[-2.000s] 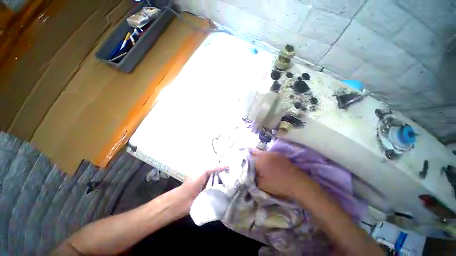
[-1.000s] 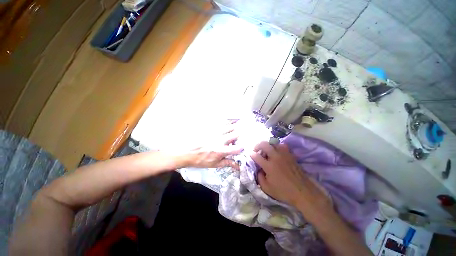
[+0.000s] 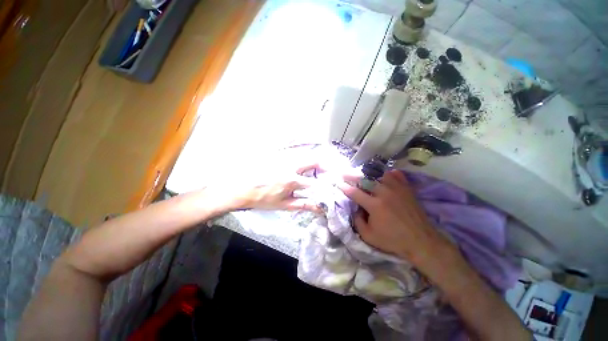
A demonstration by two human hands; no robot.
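The garment piece (image 3: 333, 256) lies bunched at the table's front edge, its floral part hanging down and its plain lilac part (image 3: 467, 213) beside the machine head. My left hand (image 3: 290, 193) lies on the cloth left of the needle area, fingers spread and pressing. My right hand (image 3: 387, 213) holds the cloth just in front of the presser foot area (image 3: 367, 168), fingertips on the fabric. Strong glare hides the needle and seam edge. The off-white sewing machine (image 3: 493, 146) stands to the right with dark specks on top.
A grey tool tray (image 3: 150, 50) with pens lies on brown cardboard (image 3: 100, 140) edged with orange tape at left. Snips with a blue handle (image 3: 563, 301) lie at lower right. A red object (image 3: 175, 313) is below the table. A quilted covering hangs at lower left.
My left hand has moved from gripping bunched cloth at the table edge to lying flat near the needle. My right hand stays by the needle. The view has shifted closer.
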